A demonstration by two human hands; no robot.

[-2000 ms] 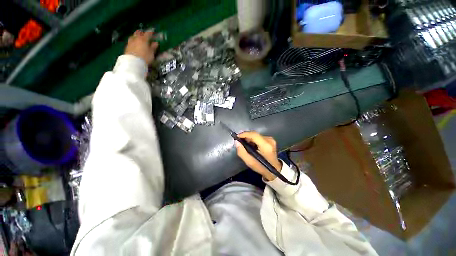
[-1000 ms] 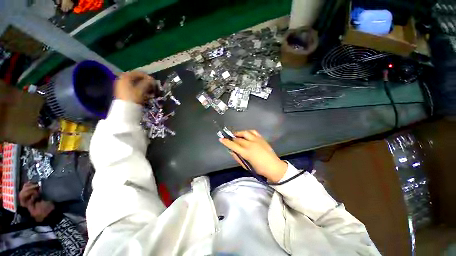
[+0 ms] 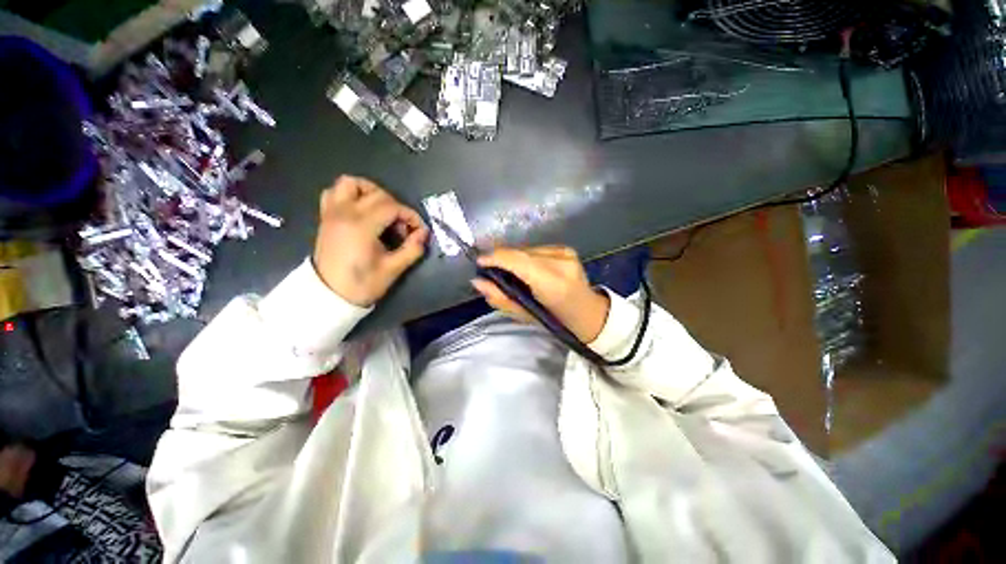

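A flat silver-white module (image 3: 449,224) lies on the dark bench in front of me. My right hand (image 3: 549,289) holds the black soldering iron (image 3: 518,293), its tip over the module. My left hand (image 3: 367,239) is at the module's left edge, thumb and forefinger pinched together; whether something thin is between them cannot be seen. A heap of grey-silver modules (image 3: 469,96) lies at the bench back. A loose heap of narrow white-silver strips with reddish-purple marks (image 3: 166,176) lies at the left.
A green mat (image 3: 761,94) with thin wire bits is at the back right, near dark coiled rings (image 3: 772,13). A black cord crosses it. An open cardboard box (image 3: 728,320) with shiny plastic stands at the right. A purple-rimmed cylinder (image 3: 46,121) is at the far left. Another person's patterned sleeve (image 3: 99,509) shows lower left.
My left hand has come from over the strip heap at the left to the bench before me. A module now lies singly under the iron's tip. The view has shifted downward.
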